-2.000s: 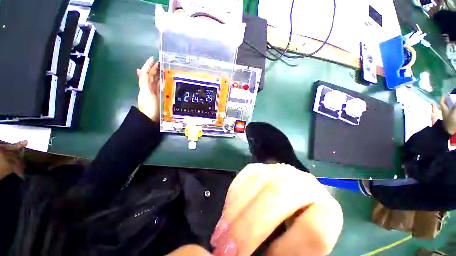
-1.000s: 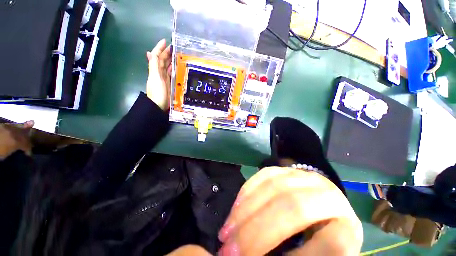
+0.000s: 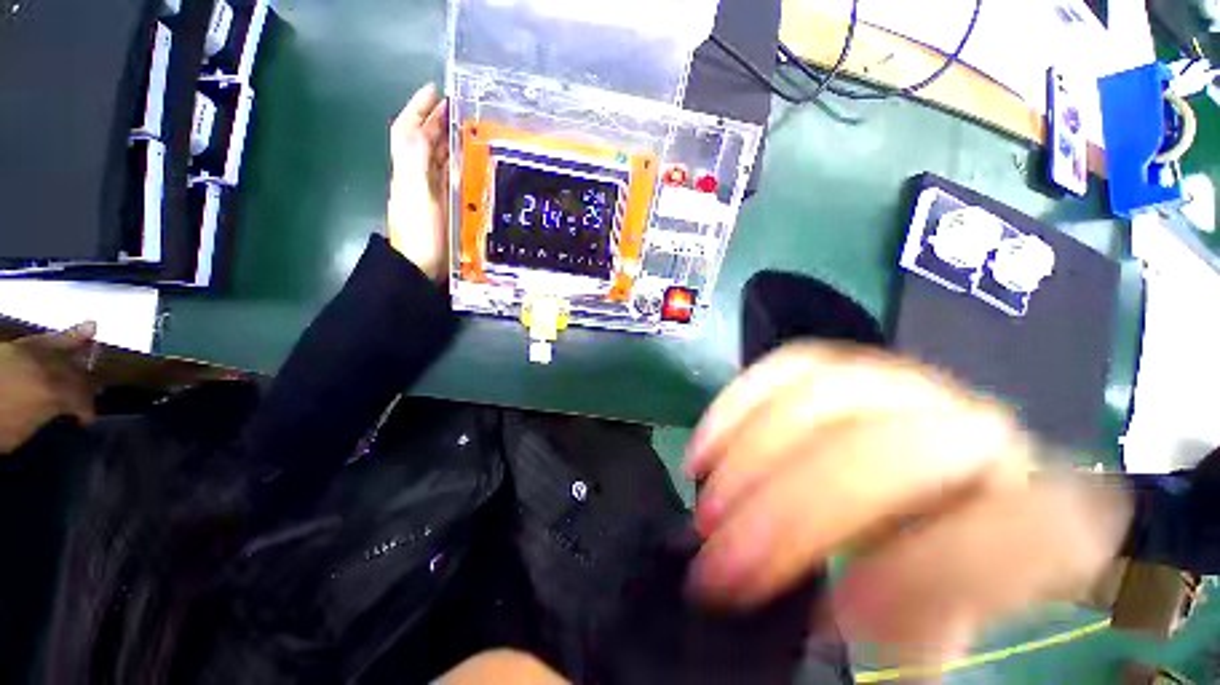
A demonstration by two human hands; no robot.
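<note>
The clear acrylic test fixture (image 3: 562,101) lies on the green bench. Inside its orange frame (image 3: 474,201), the black display module (image 3: 554,217) is lit and shows 21.4 and 25, with an icon row below. A yellow clamp (image 3: 543,317) is at the near edge. A red rocker switch (image 3: 678,304) is at the near right corner. My left hand (image 3: 418,181) lies against the fixture's left side, its fingers partly hidden. My right hand (image 3: 856,468) is close to the camera at lower right, blurred, fingers curled, away from the fixture. Whether it holds anything cannot be seen.
White back housings (image 3: 990,250) sit on a black foam pad (image 3: 1003,341) at right. Black trays (image 3: 74,134) with more housings are stacked at left. Black cables (image 3: 836,83) run behind the fixture. A blue tape holder (image 3: 1131,141) is far right. Another person's hand (image 3: 43,381) is at left.
The view has shifted, moving the fixture slightly up in the picture. My right hand has moved up and right and is now blurred. The display stays lit.
</note>
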